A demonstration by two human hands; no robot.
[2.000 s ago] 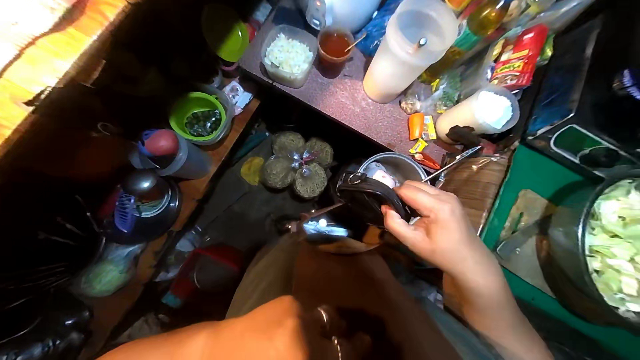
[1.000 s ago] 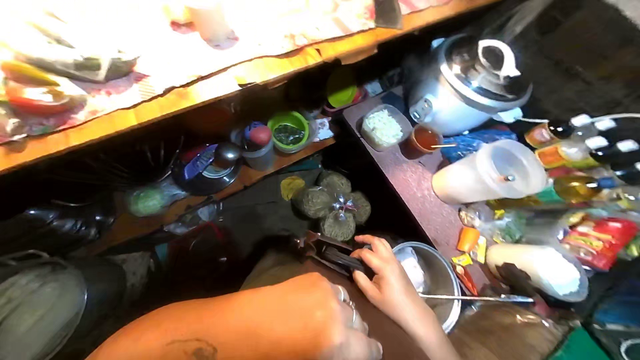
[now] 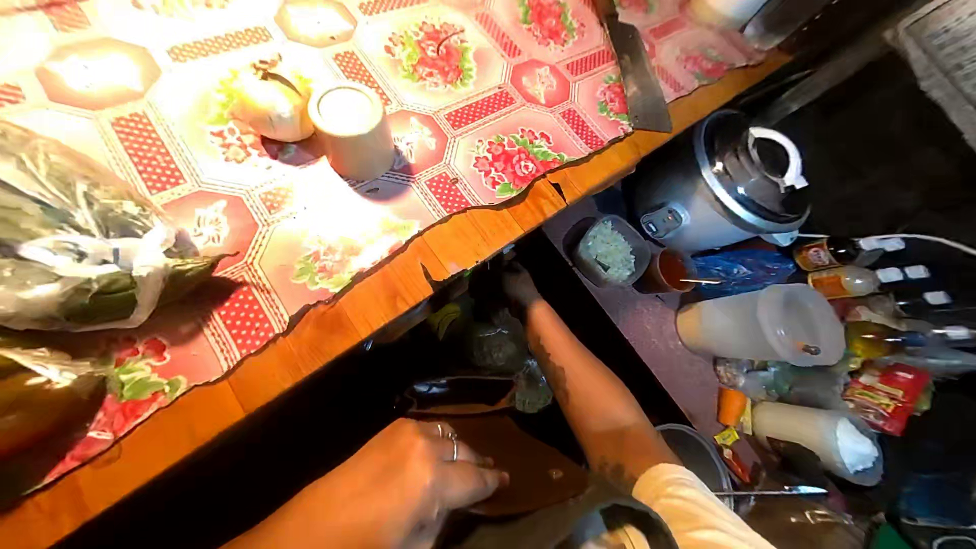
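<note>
My left hand (image 3: 435,476), with rings on it, is at the bottom centre beside a dark brown surface (image 3: 526,465); whether its fingers grip anything does not show. My right arm reaches forward under the table edge, and my right hand (image 3: 520,286) is in deep shadow there, its fingers hidden. Just below that hand sit rounded bundles (image 3: 496,347) on the dark floor. Right of my right forearm is a metal pot (image 3: 698,450) with a long thin utensil (image 3: 770,492) across it.
A table with a floral cloth (image 3: 427,137) holds an onion (image 3: 273,103), a cup (image 3: 352,130), a cleaver (image 3: 639,80) and a plastic bag (image 3: 76,244). The right counter bears a rice cooker (image 3: 724,187), chopped food in a tub (image 3: 610,253), a red-brown cup (image 3: 671,271), a plastic pitcher (image 3: 762,324) and several bottles.
The view has swung up and left over the table. My right hand, earlier near the pot at a dark object, has moved forward under the table edge.
</note>
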